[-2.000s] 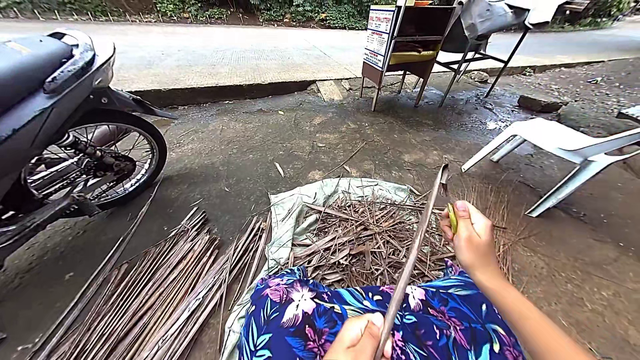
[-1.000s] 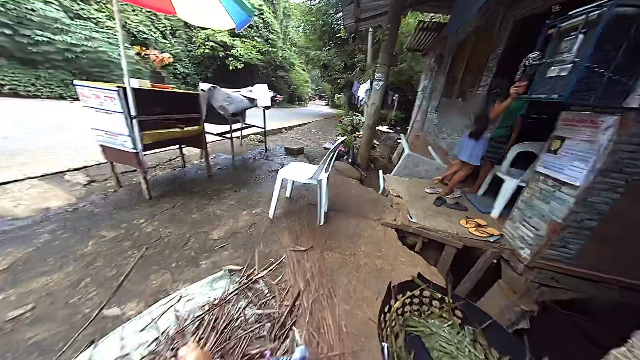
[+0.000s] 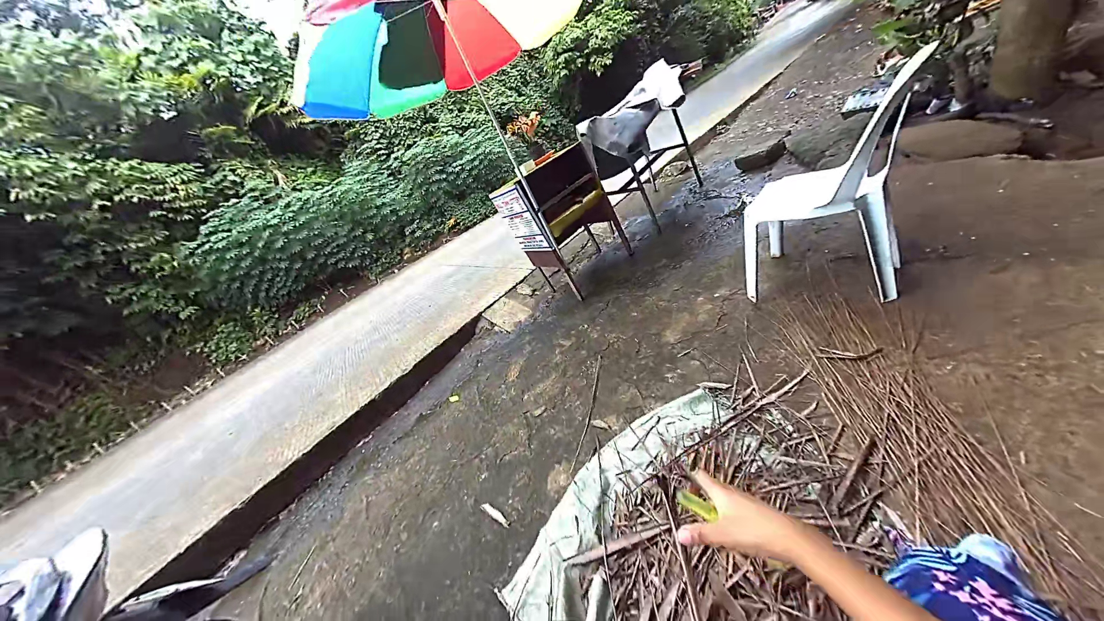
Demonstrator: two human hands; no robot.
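Note:
My right hand (image 3: 733, 517) reaches over a pile of dry brown leaf strips and sticks (image 3: 681, 569), gripping a small yellow-green object (image 3: 697, 505) whose kind I cannot tell, perhaps a knife handle. The pile lies on a pale woven sack (image 3: 569, 535) spread on the ground. Beside the pile, to the right, runs a bundle of thin brown sticks (image 3: 923, 414). Blue floral cloth (image 3: 966, 582) covers my lap at the lower right. My left hand is out of view.
A white plastic chair (image 3: 811, 194) stands beyond the sticks. Further back are a wooden stall (image 3: 565, 203) under a multicoloured umbrella (image 3: 431, 52) and a cloth-draped table (image 3: 630, 125). A raised concrete road (image 3: 285, 423) crosses on the left. Part of a motorcycle (image 3: 78, 573) shows at lower left.
The view has swung widely and tilted. Two seconds ago my left hand held a long brown strip before me; now that hand is out of view. My right hand still holds the yellow-green object.

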